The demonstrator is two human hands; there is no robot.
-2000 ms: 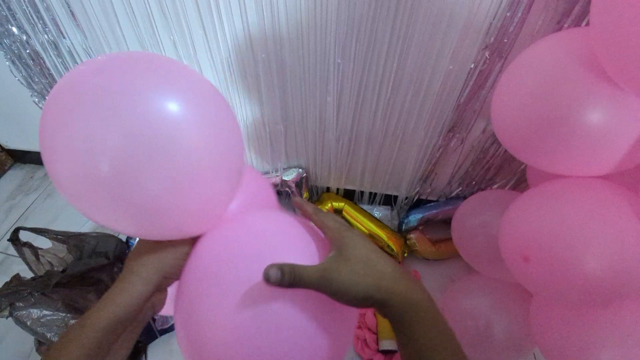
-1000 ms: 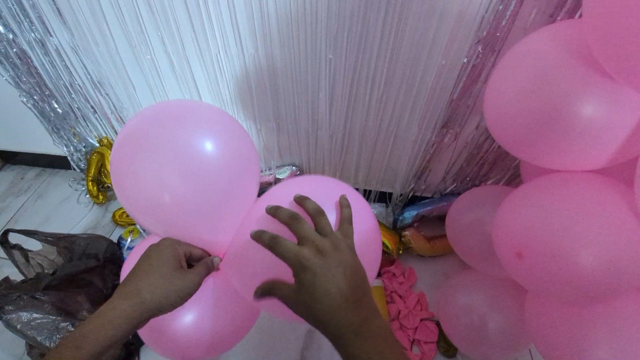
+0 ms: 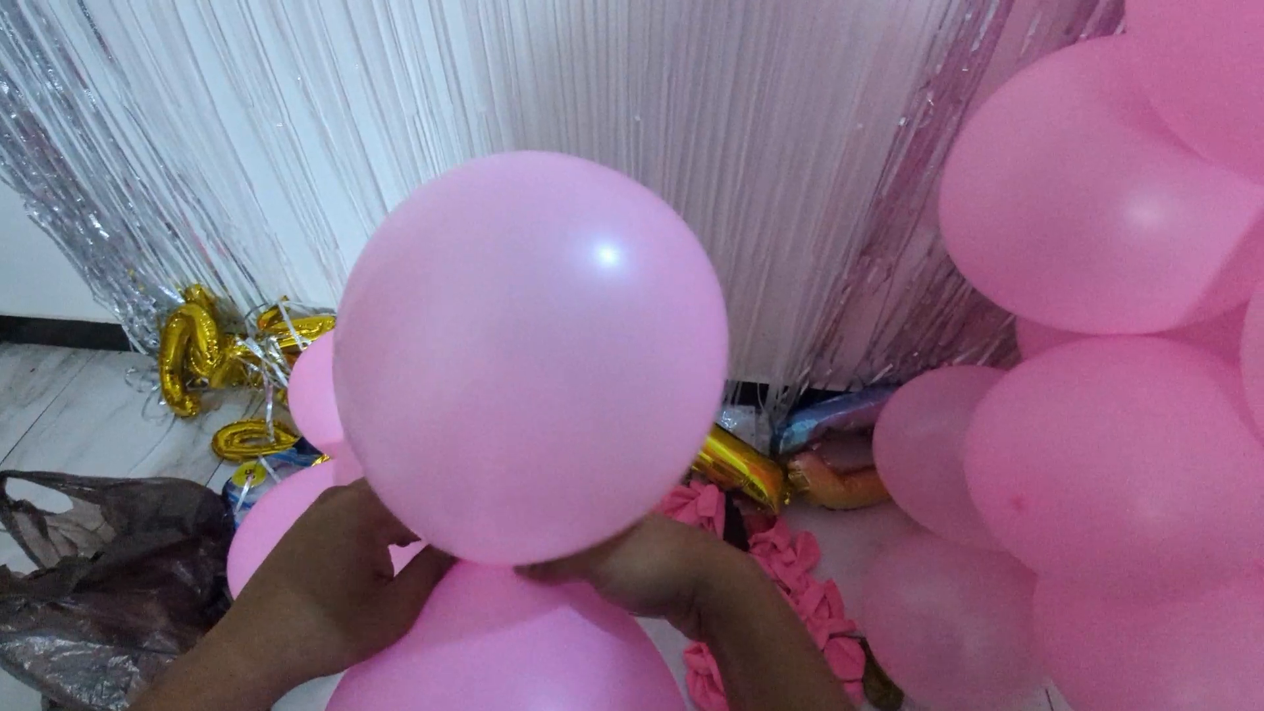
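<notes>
A large pink balloon (image 3: 533, 355) rises in front of me, its underside between my two hands. My left hand (image 3: 360, 573) is at its lower left, fingers bent at the place where several balloons meet; what the fingertips grip is hidden. Under the balloon's lower right lies my right hand (image 3: 632, 573), its fingers mostly hidden by it. Another pink balloon (image 3: 513, 652) bulges below both hands. Behind my left hand more pink balloons (image 3: 276, 523) of the same bunch show.
Pink balloons (image 3: 1116, 464) are massed at the right. A silver foil fringe curtain (image 3: 592, 89) hangs behind. Gold foil balloons (image 3: 193, 351) lie at its foot. A dark plastic bag (image 3: 118, 573) is on the floor at left; a coral-pink ruffled strip (image 3: 800, 592) lies right of my hands.
My right hand has moved from the face of a balloon to beneath the large one. The bunch has turned, and a balloon now stands upright in the middle.
</notes>
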